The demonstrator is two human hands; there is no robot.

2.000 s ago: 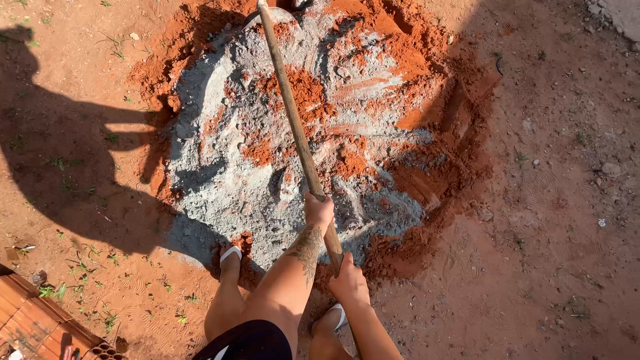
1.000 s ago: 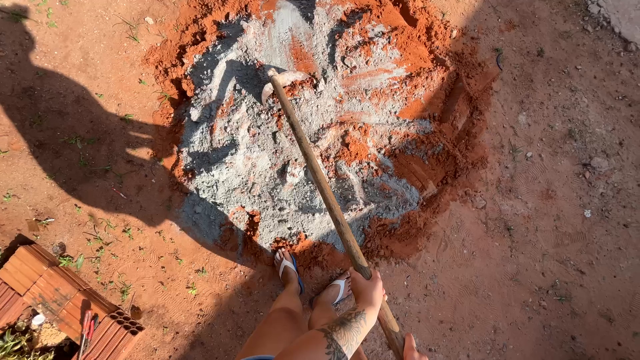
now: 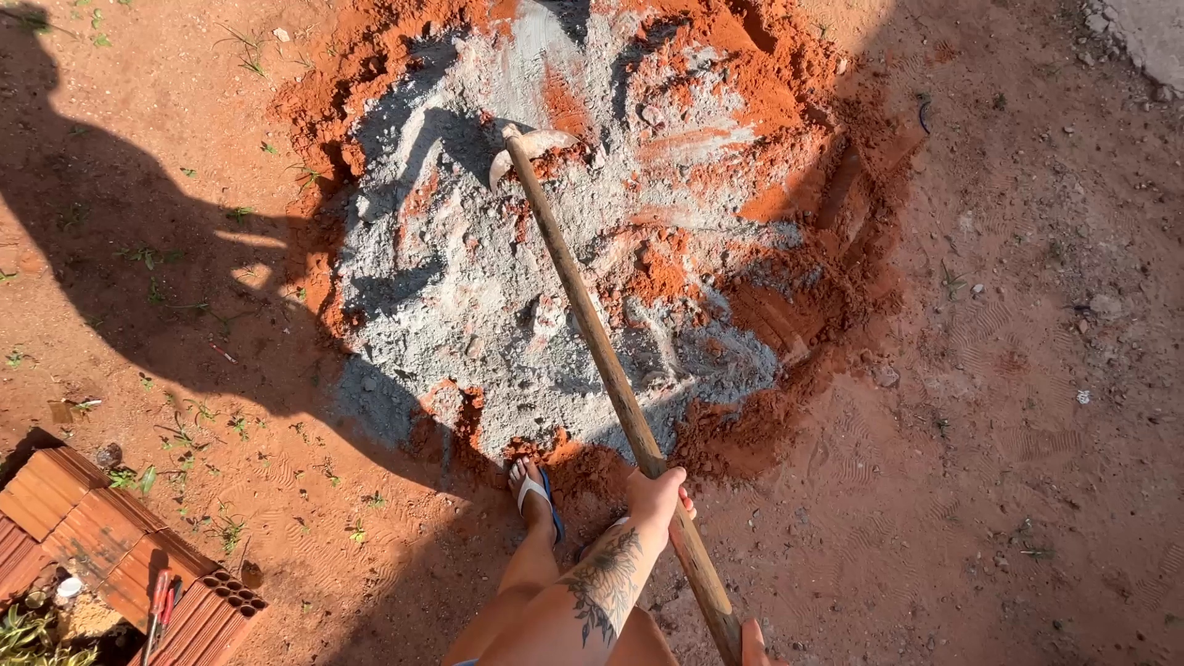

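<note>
A long wooden-handled hoe (image 3: 601, 347) reaches from the lower right up into a mound of grey powder (image 3: 481, 314) and reddish-orange sand (image 3: 786, 120). Its pale curved blade (image 3: 546, 143) rests in the upper part of the mound, partly covered. Around the middle of the handle, my left hand (image 3: 659, 499) is closed, with a tattooed forearm behind it. My right hand (image 3: 757, 645) is at the handle's lower end, cut off by the bottom edge of the view, with only part of it showing.
Stacked hollow clay bricks (image 3: 120, 555) with red-handled pliers (image 3: 162, 597) lie at the lower left. My sandalled foot (image 3: 532, 495) stands at the mound's near edge. A concrete edge (image 3: 1142, 37) shows at the upper right. A shadow falls across the left ground.
The blade, out of view at the top two seconds ago, now lies within the mound. Both hands have moved down and to the right with the handle.
</note>
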